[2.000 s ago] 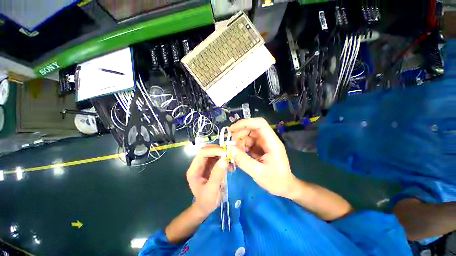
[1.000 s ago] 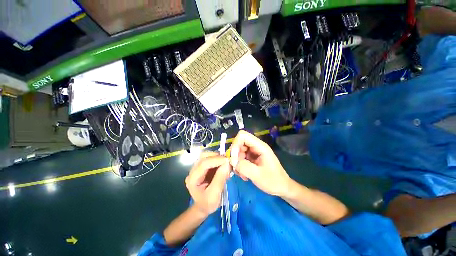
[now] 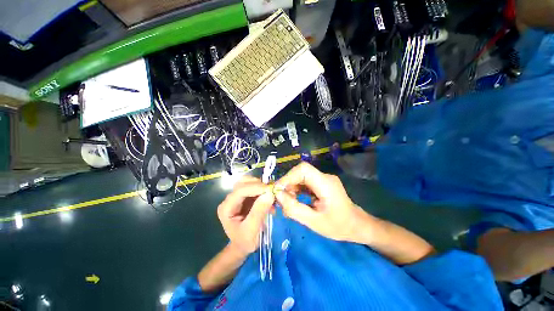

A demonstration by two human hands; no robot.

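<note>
A narrow whitish carrier tape (image 3: 269, 167) stands up in a short loop above my fingers, and its strands hang down below my left hand over my blue coat. My left hand (image 3: 244, 212) pinches the tape between thumb and fingertips. My right hand (image 3: 319, 203) has its thumb and fingertips closed at the same spot, against the left fingertips. A small yellowish patch (image 3: 274, 189) shows between the fingertips. The fingers hide its exact shape and where it joins the tape.
Ahead is a feeder bank with a beige keyboard unit (image 3: 261, 61), a clipboard (image 3: 115, 94) with a pen, curled white ribbon (image 3: 234, 149) and a dark reel (image 3: 159, 173). A person in a blue coat (image 3: 455, 146) stands at the right. A yellow line crosses the green floor.
The tape's upper end, a taller loop at first and a short straight piece later, now shows as a narrow loop. The hands stay together at the yellowish patch, with the fingers slightly shifted. The view has tilted.
</note>
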